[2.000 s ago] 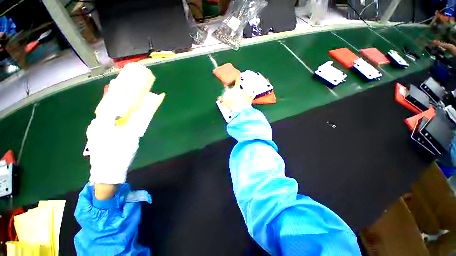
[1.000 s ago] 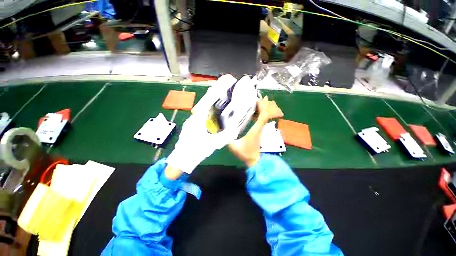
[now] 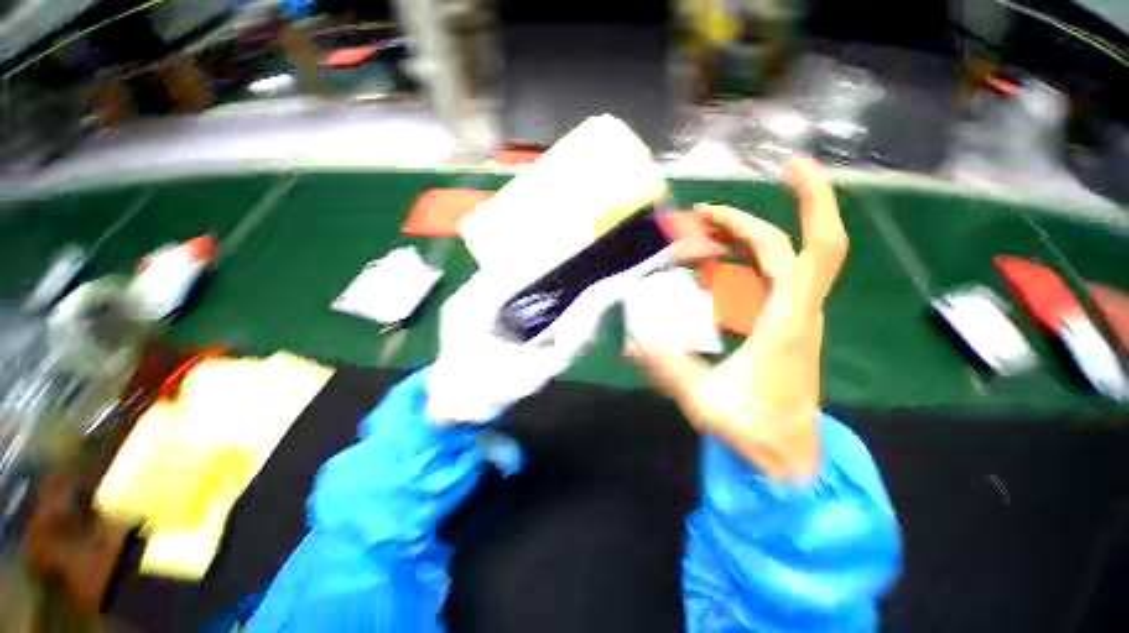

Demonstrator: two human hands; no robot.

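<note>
My gloved left hand [image 3: 477,352] holds a unit, its glossy black face [image 3: 588,275] tilted toward me with a pale round logo at the lower left. A white and yellowish sheet [image 3: 557,192] stands up behind the unit in the same hand. My bare right hand [image 3: 768,359] is just right of the unit, fingers spread and index finger raised. One fingertip is at or near the unit's right end; blur hides whether it touches. No held thing shows in the right hand.
The green belt [image 3: 867,359] carries white units [image 3: 388,287] and red-orange foam pads [image 3: 446,213]. One unit [image 3: 670,312] lies behind my hands. Yellow-white papers [image 3: 204,458] lie lower left on the black mat [image 3: 582,544]. Clear plastic bags [image 3: 792,118] lie beyond the belt.
The unit has turned from its white side to its black face, and the sheet now stands out behind it. My right hand has moved right and opened. The view has shifted slightly.
</note>
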